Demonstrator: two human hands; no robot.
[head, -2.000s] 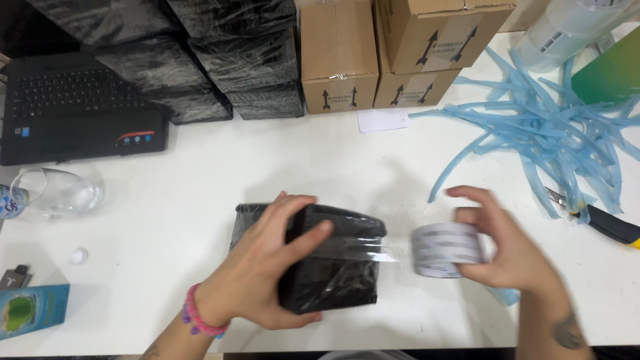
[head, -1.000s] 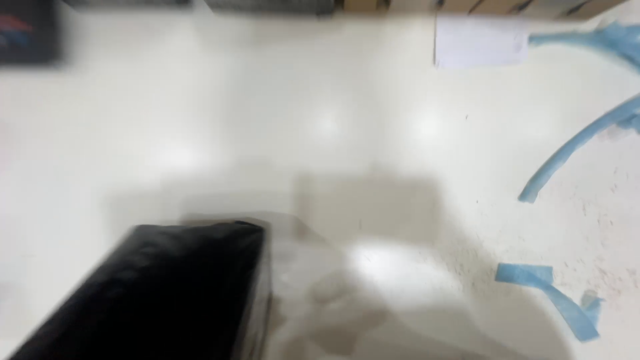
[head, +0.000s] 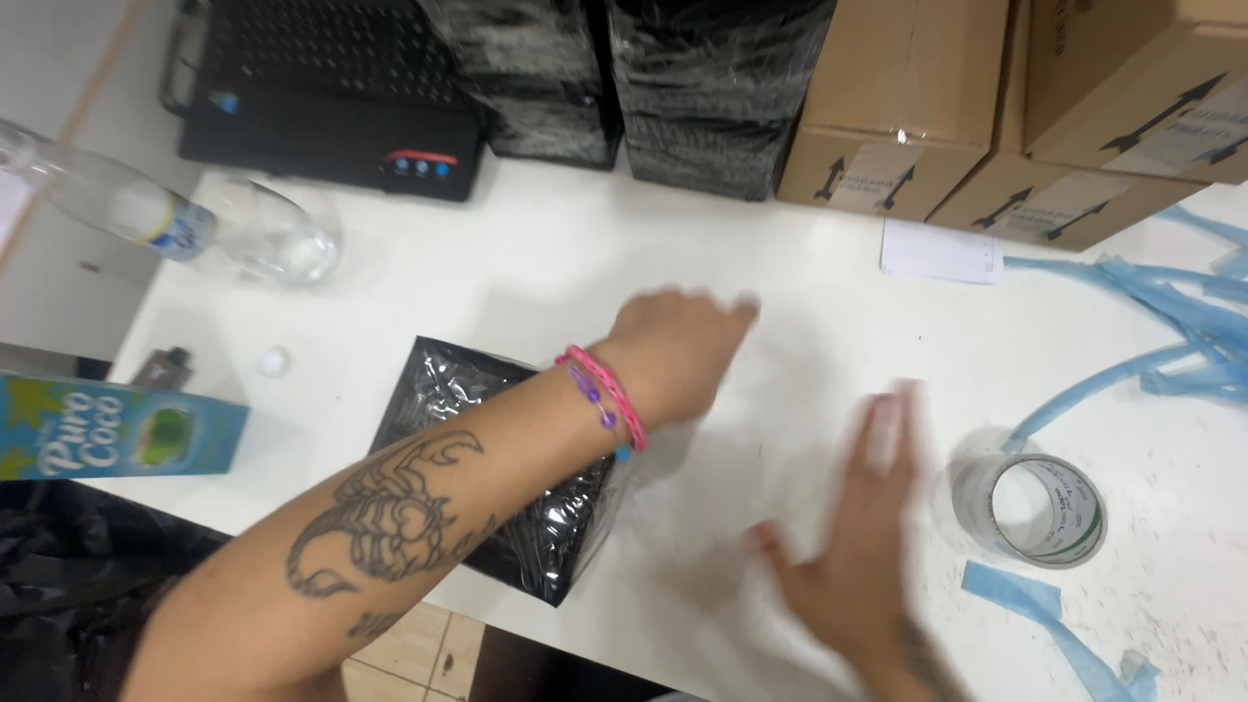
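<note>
A box wrapped in black plastic and clear film [head: 556, 526] lies on the white table, partly hidden beneath my left forearm. My left hand [head: 678, 356], with pink and purple bracelets at the wrist, is past the box's right side. Its fingers look curled and the palm is hidden, so whether it holds anything cannot be told. Blurred by motion, my right hand [head: 853, 536] is empty, with fingers extended and thumb apart. To its right, a roll of clear tape [head: 1072, 517] sits on the table, touched by neither hand.
A laptop [head: 322, 146], black-wrapped stacks [head: 707, 146] and cardboard boxes [head: 892, 117] line the back. Clear bottle [head: 127, 205], glass [head: 283, 244], white cap [head: 274, 361] and drink carton [head: 127, 429] are left. Blue strips [head: 1102, 380] and a paper slip [head: 941, 253] are right.
Two seconds ago my left hand held the black box and my right hand held the tape roll; the roll now rests on the table, out of my right hand. The view has shifted.
</note>
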